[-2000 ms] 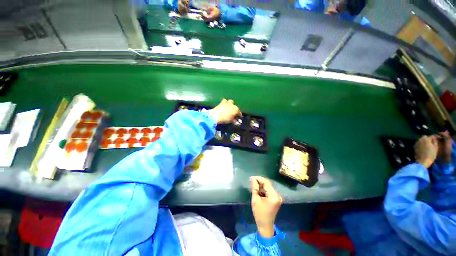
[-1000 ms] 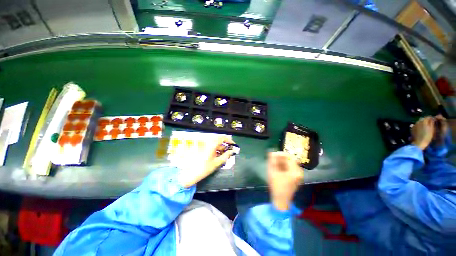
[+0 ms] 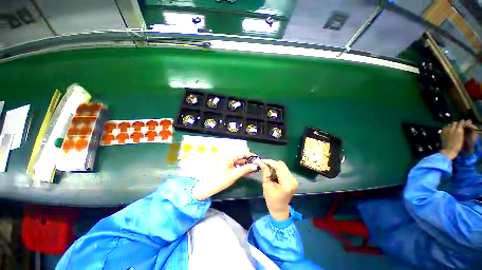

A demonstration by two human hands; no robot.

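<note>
My left hand [image 3: 224, 174] holds a small dark-rimmed round unit [image 3: 252, 160] in its fingertips, above the right edge of the white liner sheet [image 3: 195, 164]. My right hand [image 3: 278, 184] is against the unit from the right, fingers pinched, with something thin and dark between them, likely tweezers. The sheet bears a few yellow discs [image 3: 202, 149]. Behind it lies a black component tray [image 3: 241, 121] in two rows; one back-row pocket is empty and the others hold round units. What the fingertips do on the unit is partly hidden.
A black parts box [image 3: 334, 154] with beige pieces stands to the right. Red-orange stickers [image 3: 137, 131], a sticker pack [image 3: 79, 141], a yellow strip [image 3: 44, 134] and white papers lie left. Another person's hands [image 3: 455, 139] and blue sleeves are at the far right, beside another tray.
My left hand came back from the tray with a unit, leaving one pocket empty. My right hand moved over towards the parts box, then left to meet the unit.
</note>
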